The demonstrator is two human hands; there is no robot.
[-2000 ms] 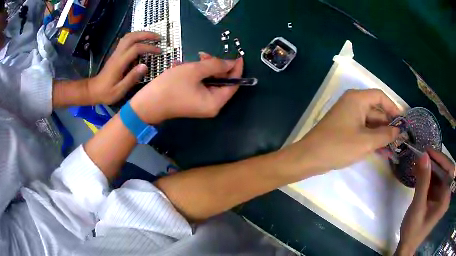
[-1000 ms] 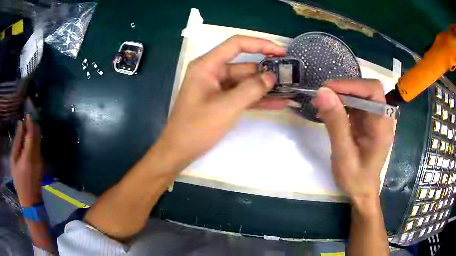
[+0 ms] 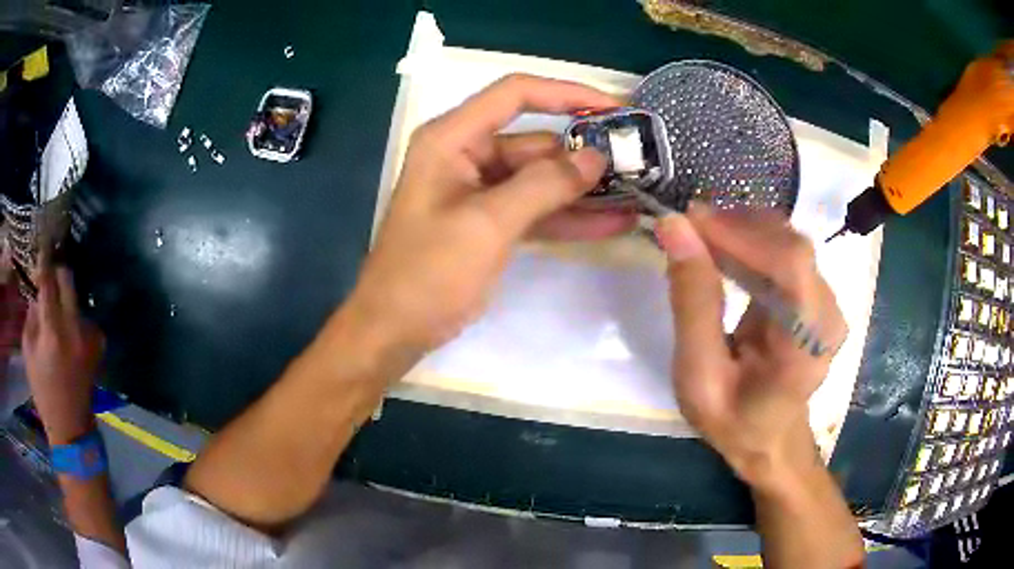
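My left hand (image 3: 478, 211) holds a watch case (image 3: 625, 151) by its left side, above the upper part of the white work sheet. The case is a rounded rectangle with a silver rim, dark inside, with a bright white rectangular piece in it. My right hand (image 3: 745, 322) is shut on slim silver tweezers (image 3: 658, 203). The tweezers' tip is at the lower edge of the case. The rest of the tweezers is blurred and partly hidden by my fingers.
A round screw tray (image 3: 728, 128) lies behind the case. An orange electric screwdriver (image 3: 940, 145) and component tray (image 3: 965, 356) are at right. A second case (image 3: 280, 125), small parts (image 3: 201, 146) and zip bag (image 3: 145, 61) lie upper left. A neighbour's hand (image 3: 61, 345) is at far left.
The view has swung right since the first frame. Since the second frame, my right hand has moved slightly left and down, and the tweezers tilt more steeply at the case.
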